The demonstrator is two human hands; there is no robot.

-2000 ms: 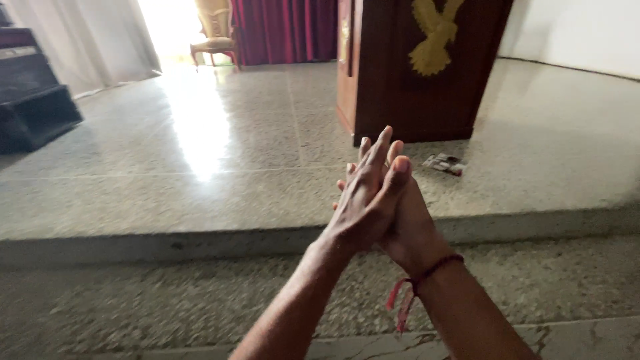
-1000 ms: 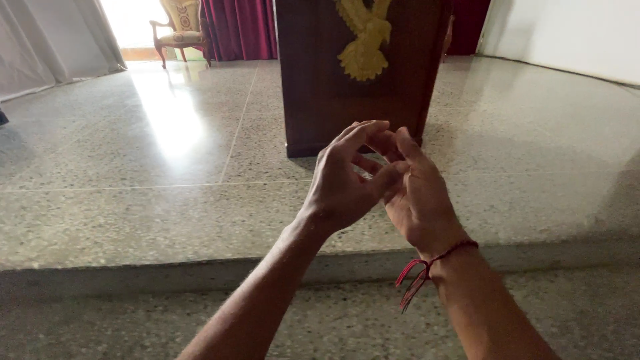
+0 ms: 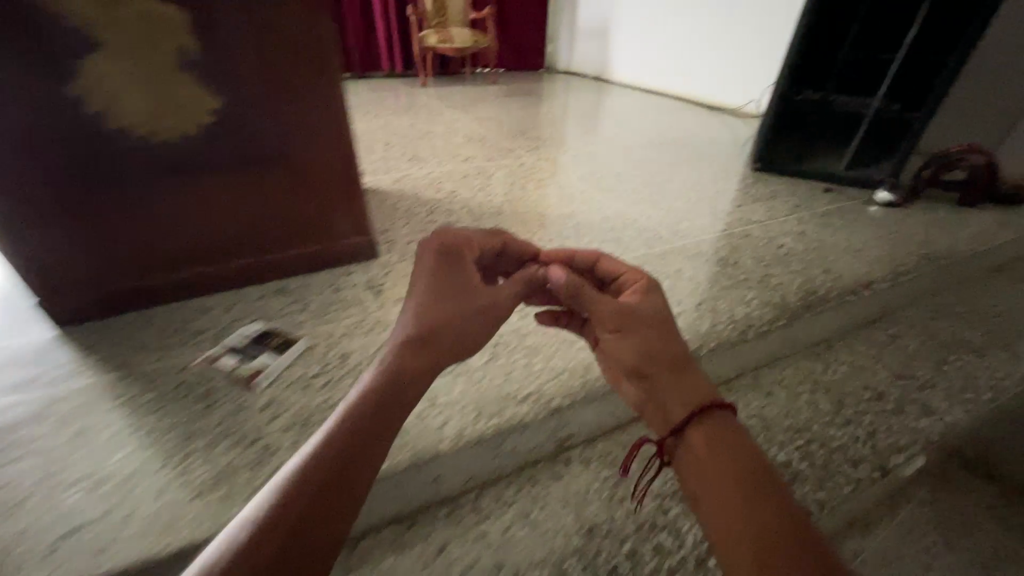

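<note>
My left hand (image 3: pixel 464 300) and my right hand (image 3: pixel 620 320) meet at the fingertips, thumbs and fingers bent toward each other, above the speckled stone floor. I can make out no object between them; the inner sides of the fingers are partly hidden. A dark red string bracelet (image 3: pixel 680 432) with loose ends circles my right wrist. Left of my hands stands a dark wooden podium (image 3: pixel 264 184) with a gold emblem (image 3: pixel 148 76). A flat printed sheet (image 3: pixel 252 352) lies on the floor by its base.
A raised floor edge (image 3: pixel 480 460) runs diagonally below my hands. An armchair (image 3: pixel 454 38) stands at the back before a red curtain (image 3: pixel 368 36). At the right are a tall black cabinet-like object (image 3: pixel 856 88) and a dark reddish coiled thing (image 3: pixel 960 172).
My palms were pressed together two seconds ago; now the hands are apart at the palms, with fingertips meeting. The view has swung to the right.
</note>
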